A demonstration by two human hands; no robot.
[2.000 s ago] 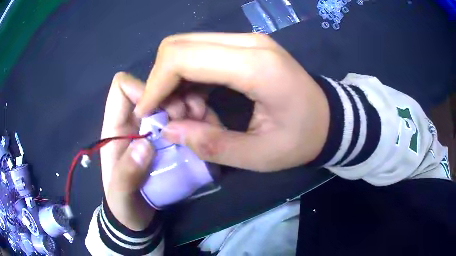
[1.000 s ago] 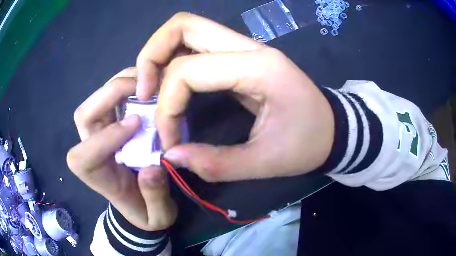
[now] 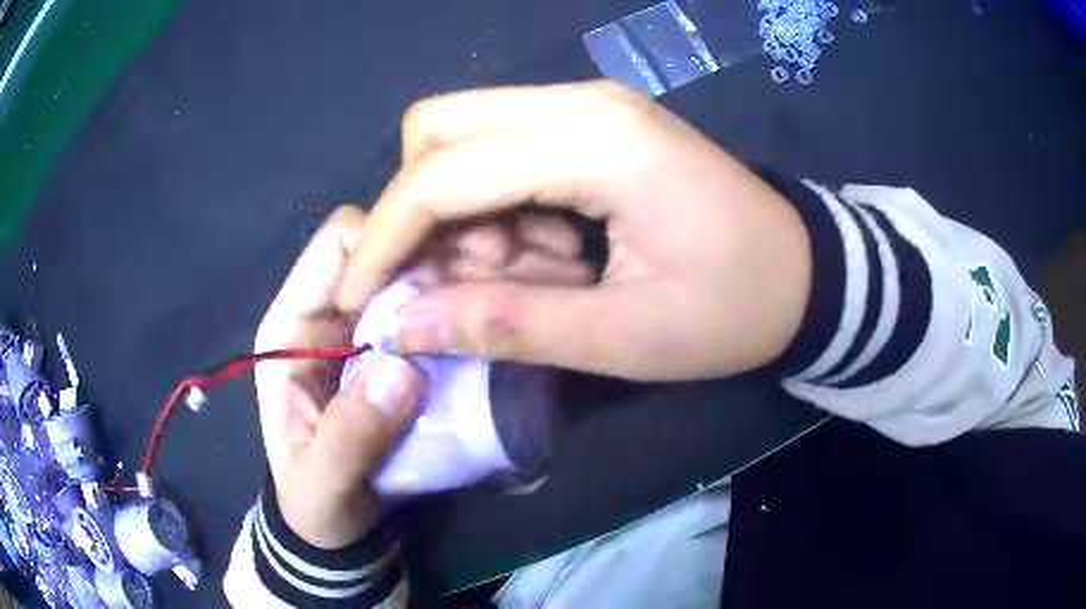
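A white-lilac plastic housing (image 3: 447,440) is held above the dark mat, tilted, and looks slightly blurred. My left hand (image 3: 322,405) is closed around it from below, its thumb near the side neck. My right hand (image 3: 619,238) pinches at the side neck with thumb and fingertips, where the leads come out. The fingertips hide most of the neck, and I cannot tell whether a clear ring is there. The red and dark leads (image 3: 256,358) run left from the neck and bend down, with small white connectors (image 3: 145,484) on them.
A pile of housings (image 3: 89,512) with tangled leads lies at lower left. A clear plastic bag (image 3: 653,48) lies at the top, beside a loose pile of small clear rings (image 3: 796,33). A green surface (image 3: 60,107) edges the dark mat at upper left. Something blue shows at the upper right corner.
Since one second ago the housing has turned in my hands, and its leads have swung from lower right to the left. My left thumb has moved beside the neck.
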